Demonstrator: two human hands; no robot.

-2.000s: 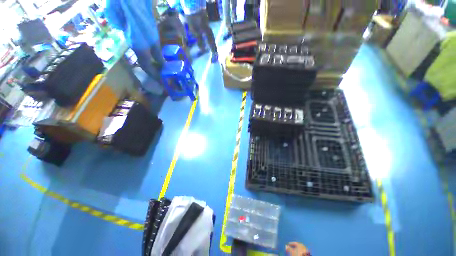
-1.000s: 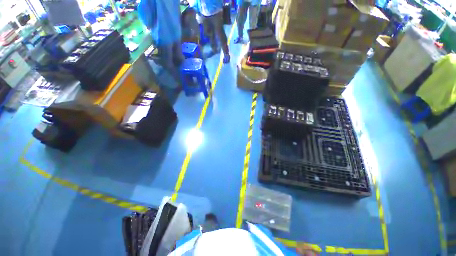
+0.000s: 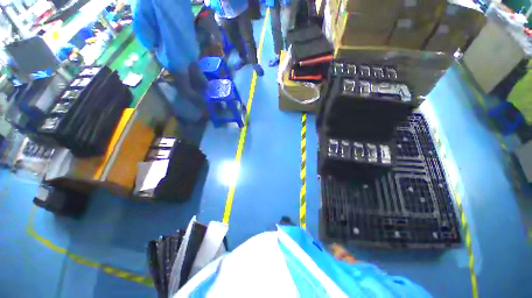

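A fan of black blister trays (image 3: 166, 262) stands at the lower left, with a whitish-grey sheet (image 3: 207, 250) between and beside them. The wearer's light blue smock covers the bottom middle and hides the trays' right side. My left hand is not visible. My right hand (image 3: 341, 252) shows only as a small blurred patch at the smock's right edge. Its fingers and anything in it cannot be made out.
A black pallet (image 3: 402, 224) on the right bears black tray stacks (image 3: 364, 119). A carton (image 3: 298, 98) and large cartons (image 3: 402, 26) stand behind. A bench with black trays (image 3: 87, 110) is left. Blue stools (image 3: 221, 96) and people in blue smocks (image 3: 166, 35) are ahead.
The pallet and its stacks appear nearer and further right. The clear trays on the floor have dropped out of view. The smock covers more of the bottom, and my right hand shows higher up.
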